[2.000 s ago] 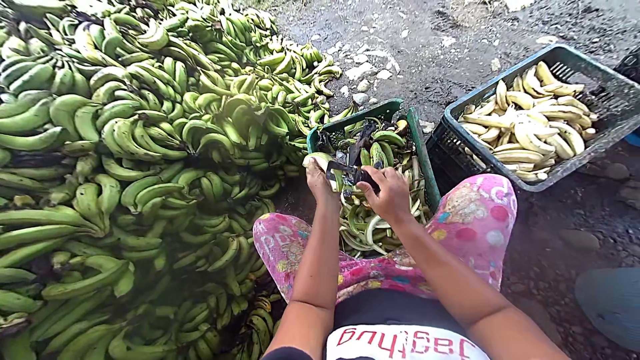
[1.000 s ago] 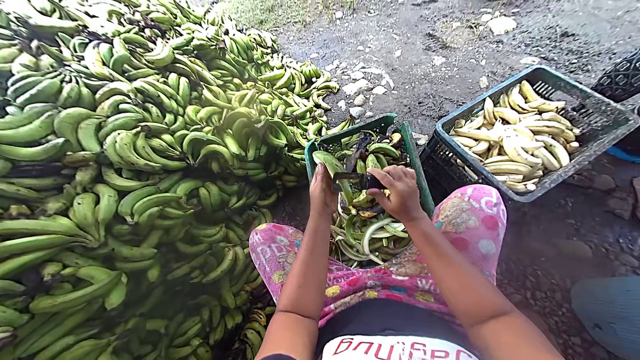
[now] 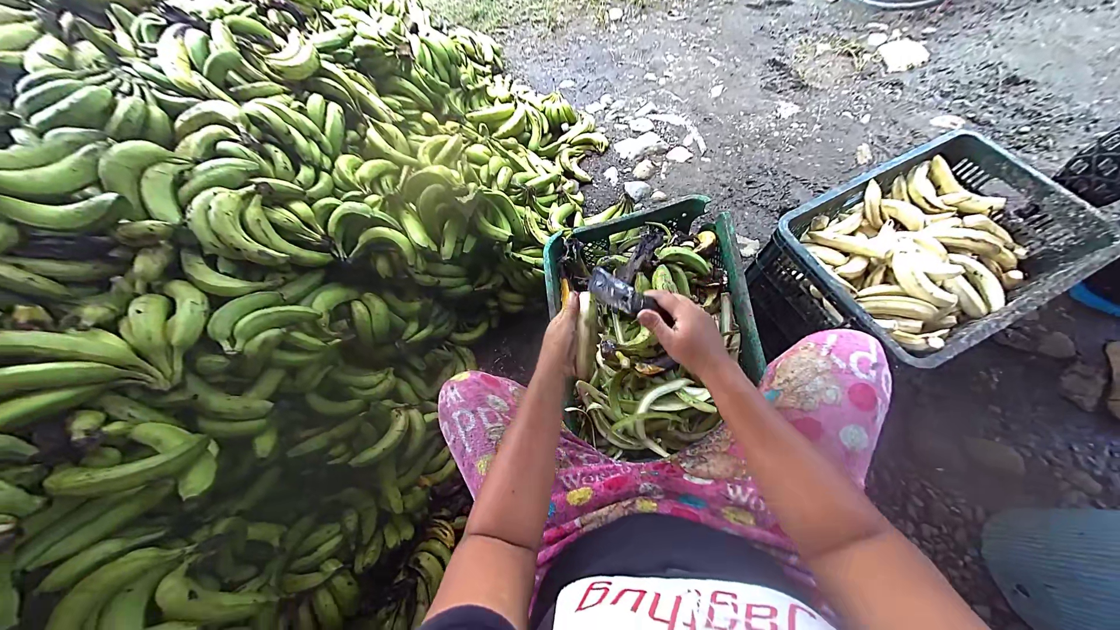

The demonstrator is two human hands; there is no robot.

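My left hand (image 3: 562, 337) holds a pale, mostly peeled plantain (image 3: 585, 336) upright over the near green plastic crate (image 3: 749, 324). In my right hand (image 3: 687, 331) is the dark handle of a knife with a broad, short blade (image 3: 612, 291), which points left towards the plantain; whether it touches cannot be told. Under both hands, the crate between my knees holds loose peel strips (image 3: 652, 407) at its near side and green plantains (image 3: 682, 260) at its far side.
A large heap of green plantains (image 3: 254, 219) fills the left. At right, another plastic crate (image 3: 862, 337) holds peeled plantains (image 3: 927, 254). Stones (image 3: 640, 146) lie on wet ground beyond the near crate. A blue-grey object (image 3: 1054, 560) is at lower right.
The plantain in my left hand showed green skin one second ago and now shows a pale side. The knife has moved away from it, and its blade shows more plainly.
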